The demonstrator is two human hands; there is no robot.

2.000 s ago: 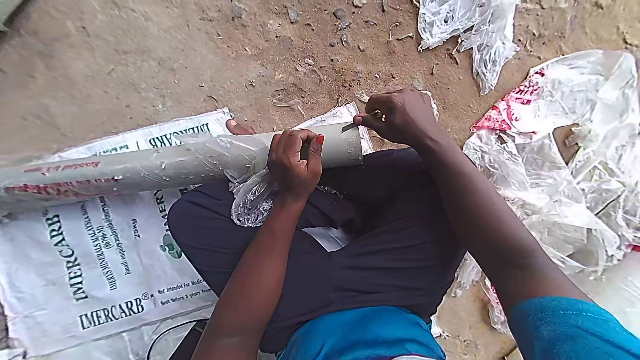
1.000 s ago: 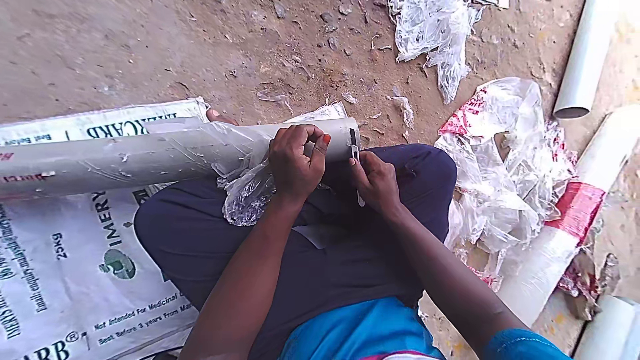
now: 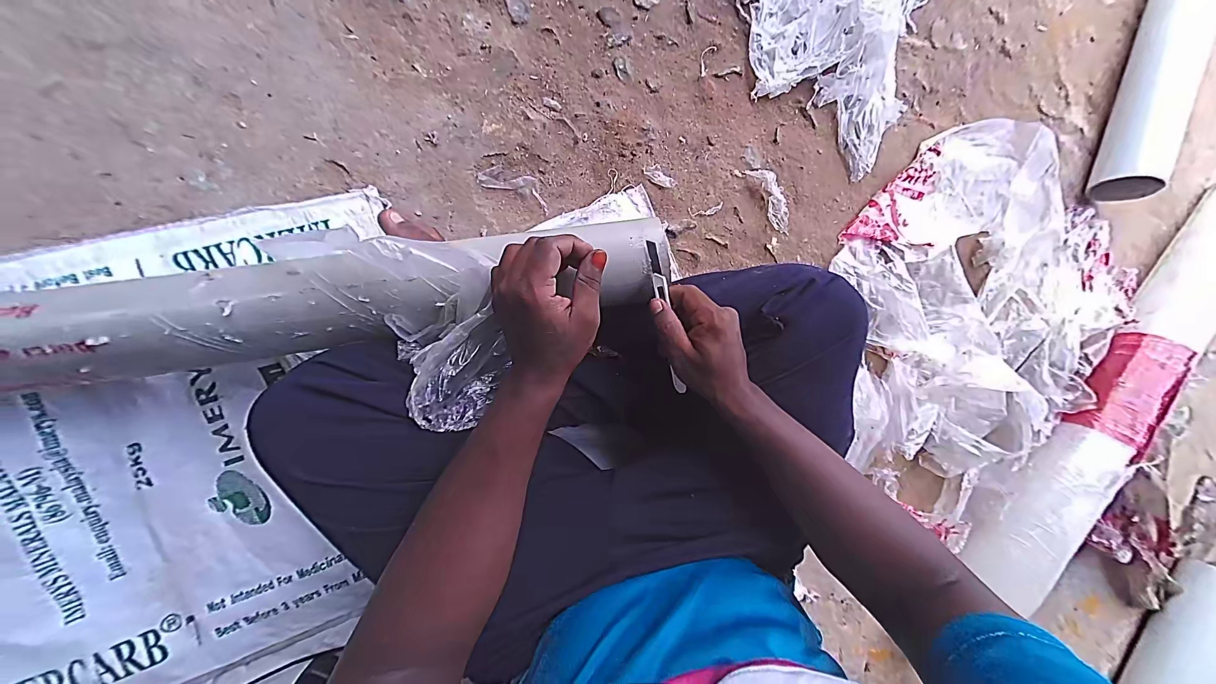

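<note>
A grey plastic pipe [image 3: 285, 309] lies across my lap, its end at my right knee. Clear plastic film [image 3: 456, 366] is bunched loosely around the pipe and hangs below it. My left hand [image 3: 549, 304] is curled on top of the pipe near that end, fingers closed over the film's edge; what they grip is partly hidden. My right hand [image 3: 701, 337] holds a small thin blade-like tool [image 3: 661, 285] between thumb and fingers, against the pipe's end beside a short black mark [image 3: 653, 255].
Printed white woven sacks [image 3: 142, 475] lie under the pipe at left. Crumpled clear and red film [image 3: 988, 304] covers the ground at right, beside a film-wrapped pipe with a red band [image 3: 1130, 389]. Another pipe [image 3: 1154, 104] lies at top right, and torn film [image 3: 826, 57] lies ahead.
My right hand has come down from beyond the pipe's end, where it was two seconds ago, to the near side of that end. My left hand stays on the pipe. The view has shifted.
</note>
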